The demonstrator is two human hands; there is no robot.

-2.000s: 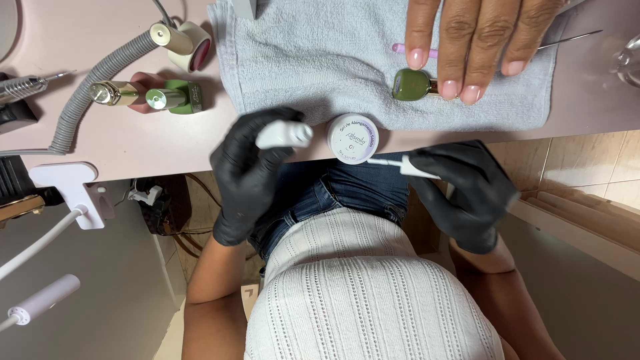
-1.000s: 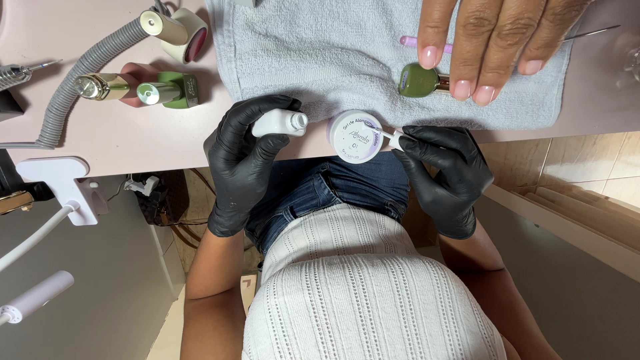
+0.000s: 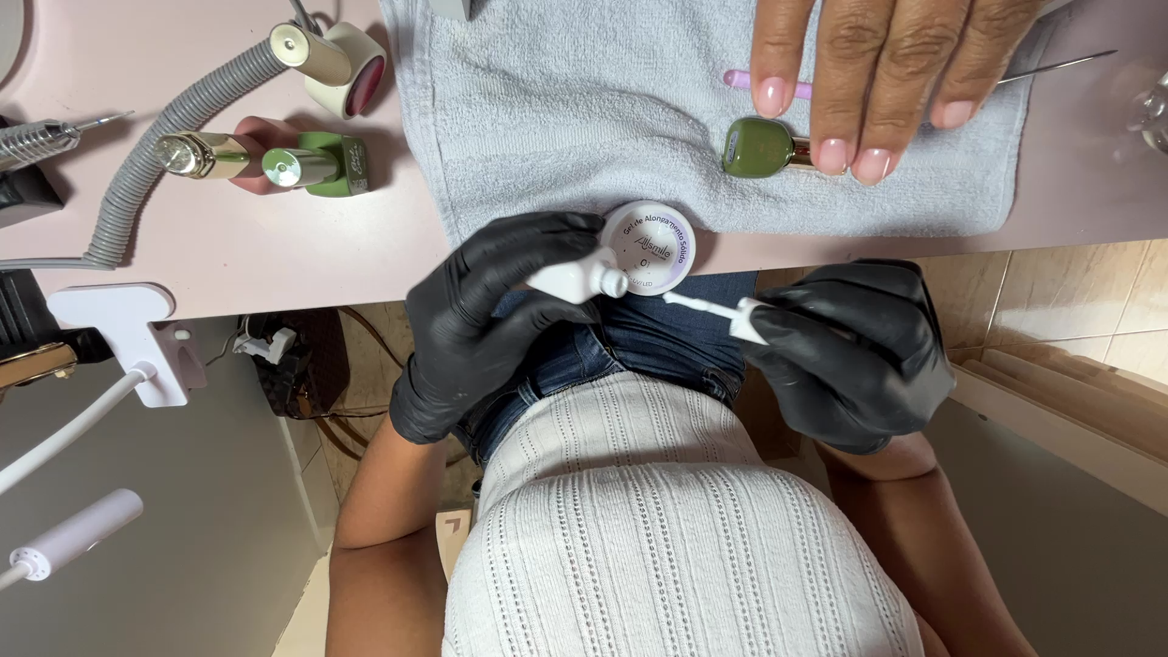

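Observation:
Both my hands wear black gloves. My left hand (image 3: 497,315) holds a small white nail polish bottle (image 3: 579,276) tilted, its uncapped neck pointing right. In my right hand (image 3: 853,351) is the white cap (image 3: 749,321) with its brush (image 3: 698,304), whose white-coated tip points left, apart from the bottle. A round white gel jar (image 3: 650,248) stands at the table's front edge, just behind the bottle neck. Another person's hand (image 3: 876,82) lies palm down on the grey towel (image 3: 566,119). Under its fingers are a green polish bottle (image 3: 759,148) and a purple-handled tool (image 3: 776,84).
At the left of the pink table (image 3: 228,265) stand a green bottle (image 3: 333,164), a pinkish bottle (image 3: 260,151) and a cream device (image 3: 351,68) beside a coiled grey cable (image 3: 160,146). A nail drill handpiece (image 3: 46,141) lies farther left. A white lamp clamp (image 3: 123,306) grips the edge.
The brush was over the gel jar one second ago; it has moved off it, toward me and to the right. The white bottle now overlaps the jar's left side in view.

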